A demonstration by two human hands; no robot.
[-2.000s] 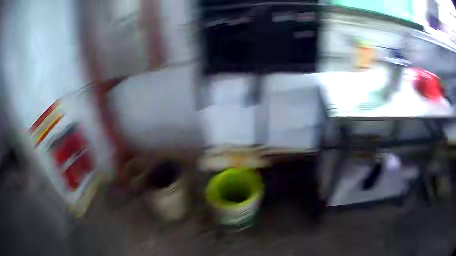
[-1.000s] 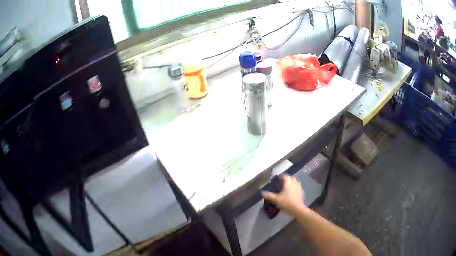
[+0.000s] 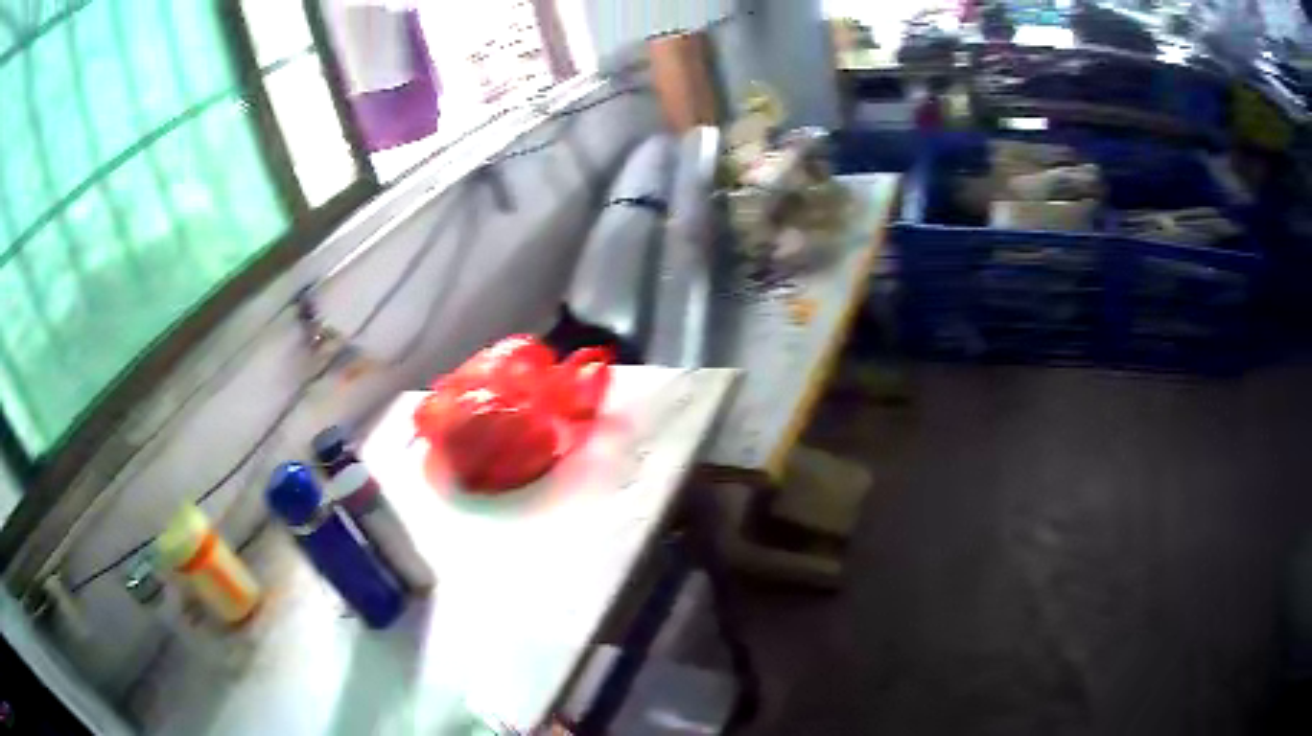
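Neither of my hands can be made out; a tiny skin-toned patch at the bottom edge is too small to identify. A knotted, filled red plastic bag (image 3: 497,417) lies on the white bench (image 3: 554,575). Left of it, a blue bottle (image 3: 338,546) stands beside a dark-topped flask (image 3: 377,511). A yellow bottle with an orange band (image 3: 216,572) stands further left, near the wall. The picture is blurred and tilted.
A wooden-edged table (image 3: 791,367) with a cluttered heap (image 3: 784,201) adjoins the bench. Large grey rolls (image 3: 626,252) lean at the wall. Blue crates (image 3: 1007,288) holding pale pieces stand at the back right. A pale block (image 3: 820,492) lies under the table.
The view has swung right, towards the crates. The forearm and hand that held a dark object below the bench edge, and the steel flask, no longer show. The red bag now appears nearer.
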